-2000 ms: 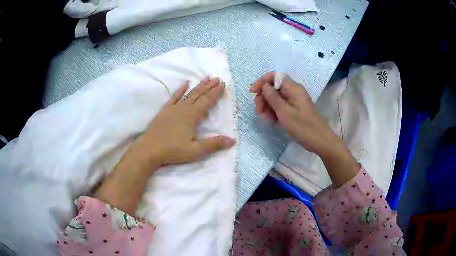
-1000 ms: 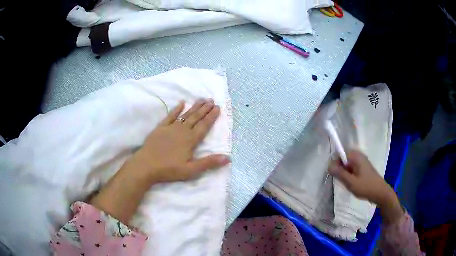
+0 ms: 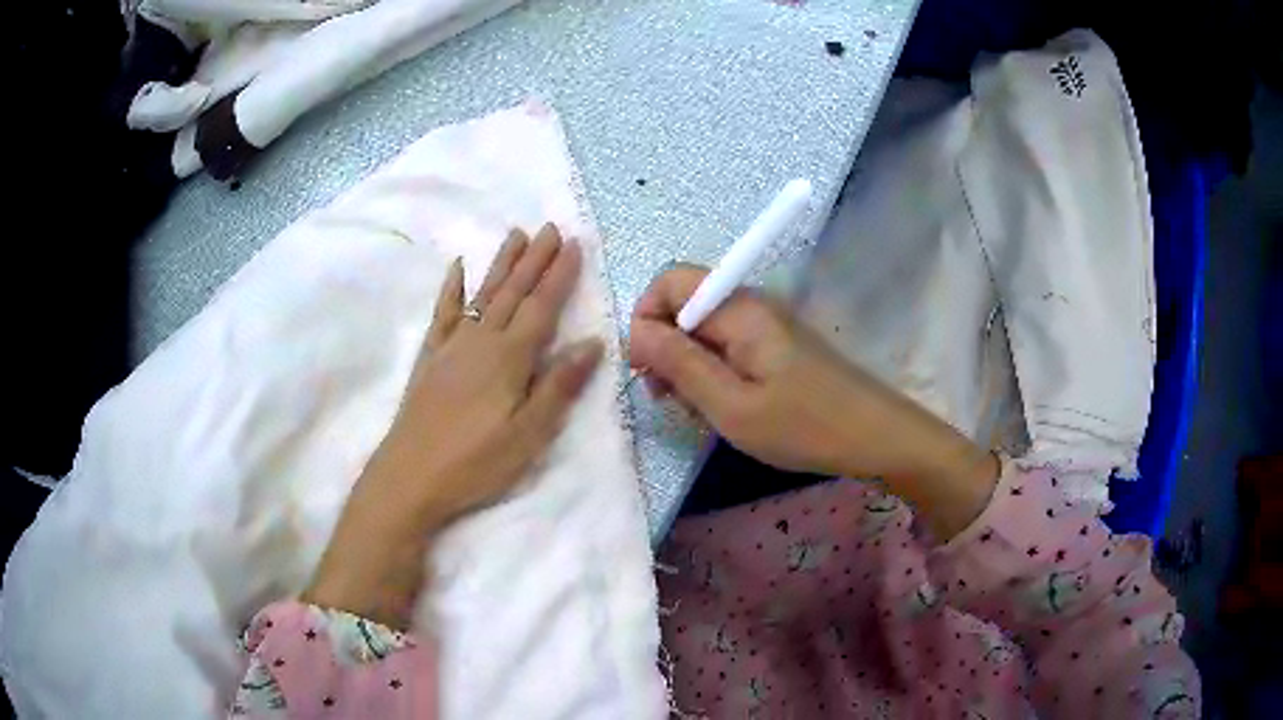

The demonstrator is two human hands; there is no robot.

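A white garment (image 3: 282, 324) is spread over the table, its frayed raw edge (image 3: 650, 563) running down its right side. My left hand (image 3: 486, 359) lies flat on the cloth with nothing held, fingers slightly apart, a ring on one finger. My right hand (image 3: 732, 366) is closed around a thick white pen-like tool (image 3: 753, 253), at the frayed edge. The tool's handle points up and right. Its tip is hidden at my fingers.
A pale blue-grey tabletop (image 3: 675, 99) lies beneath. White garments with a dark brown band (image 3: 221, 137) lie at the far left. Off-white garments (image 3: 1055, 253) with a black printed mark hang over a blue bin (image 3: 1182, 352) at the right. Small dark specks lie on the table.
My right hand has come back from over the bin to the frayed edge, with the white tool. The view has shifted; the scissors and pink-and-blue snips are out of view.
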